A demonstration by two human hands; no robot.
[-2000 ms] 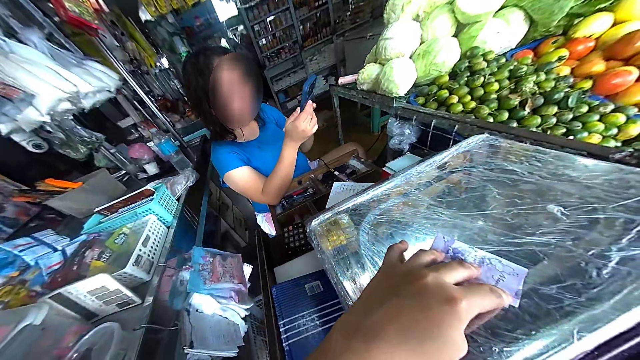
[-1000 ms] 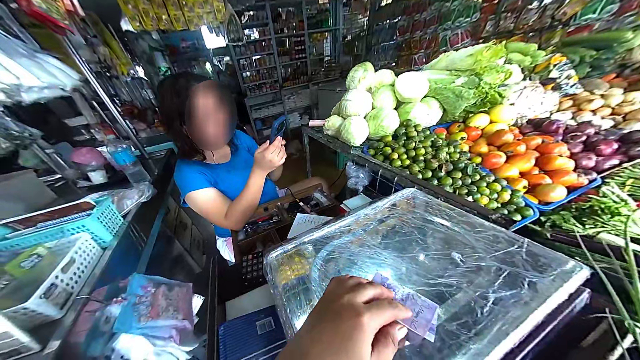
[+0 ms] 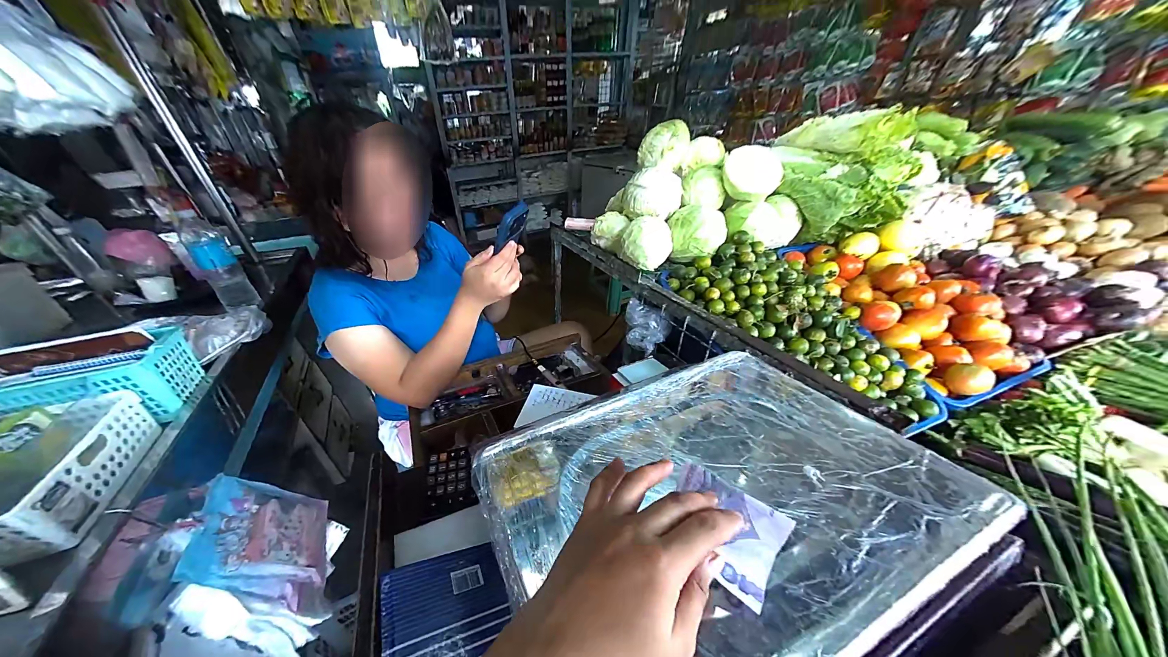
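Note:
My left hand [image 3: 630, 557] reaches in from the bottom middle, palm down over a box or case top wrapped in clear plastic film [image 3: 858, 520]. A purple banknote [image 3: 753, 547] is held at my fingertips, its free part spreading to the right over the film. Part of the note is hidden under my fingers. My right hand is out of view. Across the counter, a person in a blue shirt [image 3: 392, 310] holds a blue phone [image 3: 511, 225] with both hands.
Behind the wrapped top lie cabbages [image 3: 652, 192], small green citrus fruits [image 3: 766, 292], tomatoes [image 3: 922, 319] and onions [image 3: 1058, 310]. A wooden drawer [image 3: 484, 411] and a calculator [image 3: 450, 474] are near the person. Plastic baskets [image 3: 82, 456] and bagged items [image 3: 260, 547] stand left.
The view has swung right and up, bringing more vegetables into sight. My left hand stays at the banknote, whose visible part now angles further downward. The person still holds the phone.

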